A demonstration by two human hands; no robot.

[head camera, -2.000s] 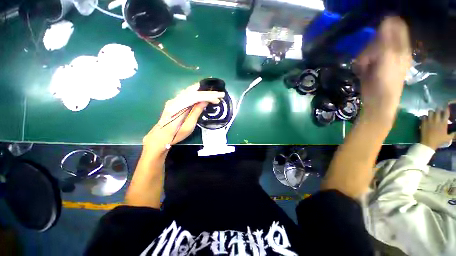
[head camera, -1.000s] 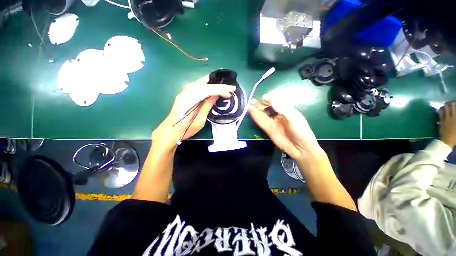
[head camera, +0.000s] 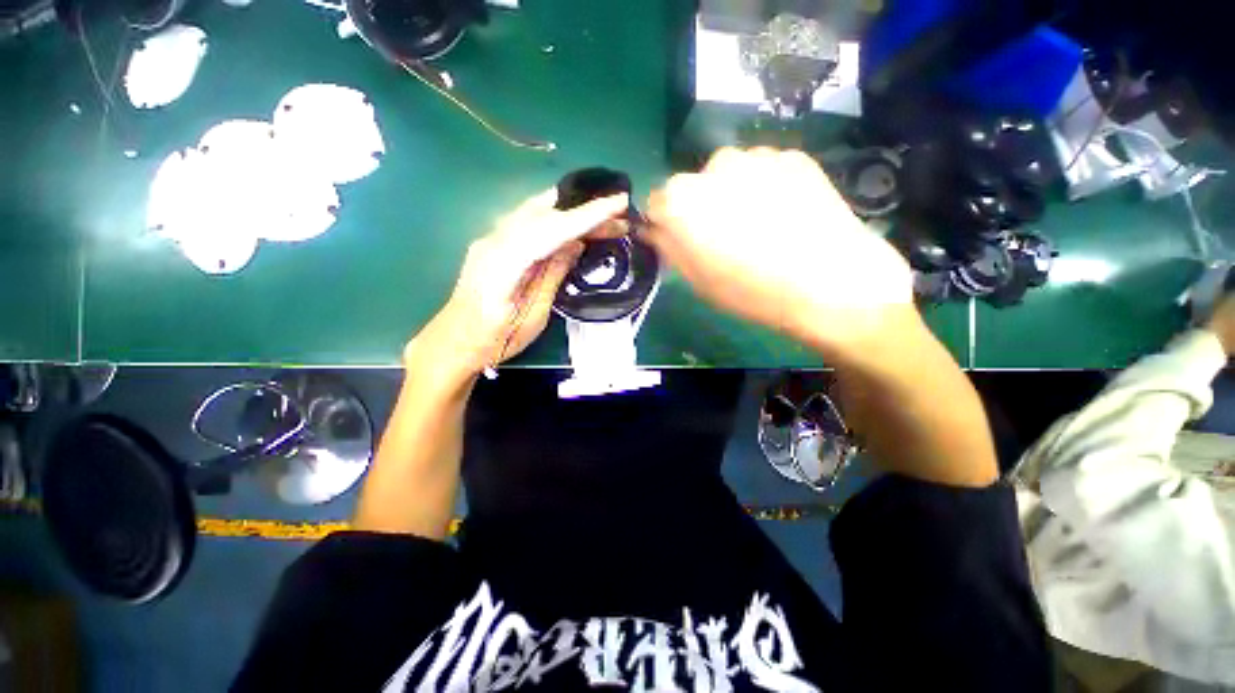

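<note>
A camera unit with a round black ringed face is at the near edge of the green bench. Its white bracket points toward me, its foot past the edge. My left hand grips the unit's left side and a black piece at its top. Thin wires hang from under my left hand. My right hand is closed at the unit's upper right, fingertips touching its rim. What my right fingertips pinch is too small and blurred to tell.
White cover plates overlap at left. A black housing with wires lies at the back. A silver-white box, black ring parts and a blue bin are at right. A person's pale sleeve is at far right; a stool at left.
My right hand came back from the right-hand parts area and has moved up against the unit's upper right, its fingers closing. My left hand still holds the unit. The white cable is now hidden.
</note>
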